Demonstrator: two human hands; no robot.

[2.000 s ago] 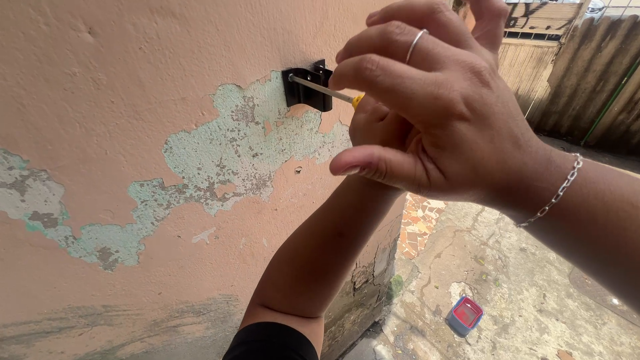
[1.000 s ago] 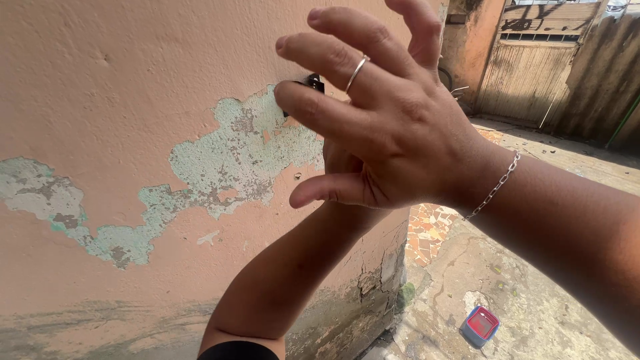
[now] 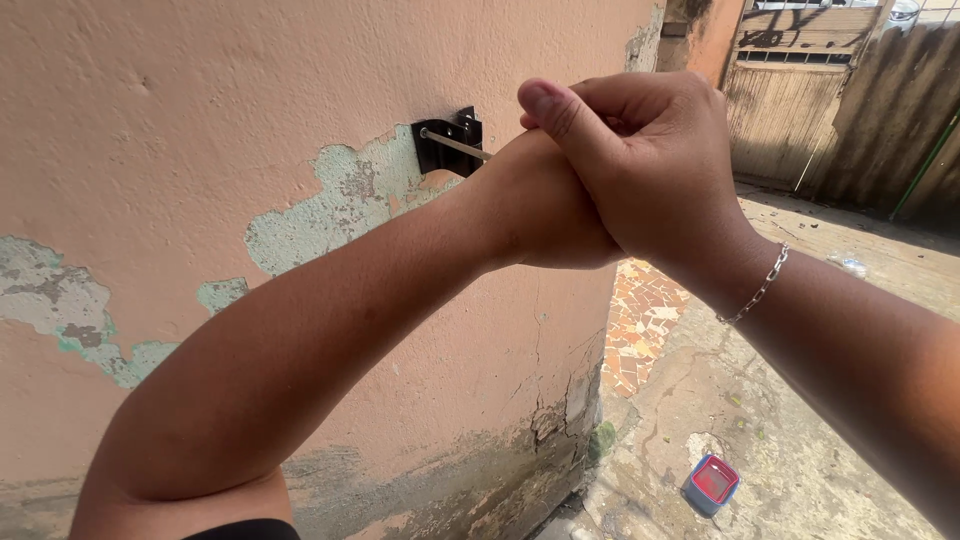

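Observation:
A black metal bracket point(image 3: 450, 142) sits against the peeling pink wall, at the upper middle. The thin metal shaft of a screwdriver point(image 3: 459, 145) runs from a screw head on the bracket's left plate to behind my left hand point(image 3: 559, 206). My left hand is closed around the screwdriver's handle, which is hidden from view. Over the left hand lies my right hand point(image 3: 656, 154), its thumb across the back of the left and its fingers curled. Whether the right fingers also touch the handle cannot be seen. A chain bracelet point(image 3: 761, 289) circles the right wrist.
The painted wall point(image 3: 225, 97) fills the left side and ends at a cracked corner. A blue and red plastic container point(image 3: 712, 484) stands on the concrete floor at lower right. Broken-tile paving point(image 3: 641, 322) lies beside the wall. A gate point(image 3: 780, 112) and corrugated fence are farther back.
My right hand was spread, with raised fingers, in both earlier frames; now its fingers are curled over my left hand. The bracket and shaft, largely hidden one second ago, show again.

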